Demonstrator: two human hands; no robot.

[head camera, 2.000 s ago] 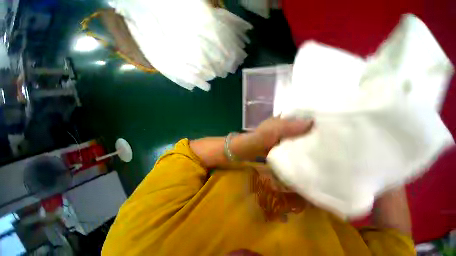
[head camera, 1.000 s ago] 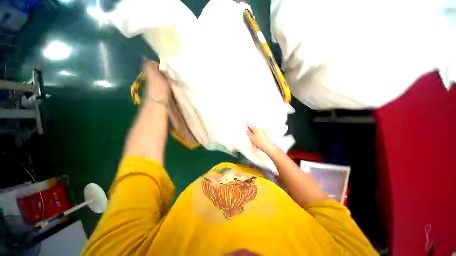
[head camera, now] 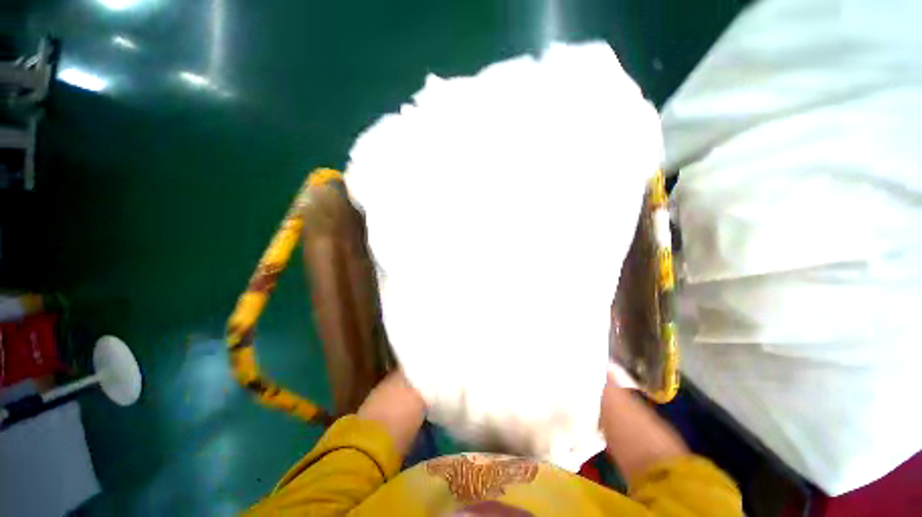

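A large heap of white garments (head camera: 505, 232) lies on the trolley, between its yellow tubular side rails (head camera: 265, 278), and looks overexposed. My left hand (head camera: 401, 396) is at the near left corner of the heap. My right hand (head camera: 615, 404) is at the near right corner, beside a small bit of white cloth. The fingers of both hands are hidden by the heap, so their grip cannot be seen.
Another large spread of white cloth (head camera: 809, 263) fills the right side, with red cloth (head camera: 895, 495) below it. Green floor (head camera: 152, 222) lies around the trolley. A white round disc on a stem (head camera: 117, 370) stands at lower left.
The trolley and heap are now centred in front of me. My hands have moved from the heap's left side and middle to its near corners. The single white piece seen earliest is no longer distinguishable.
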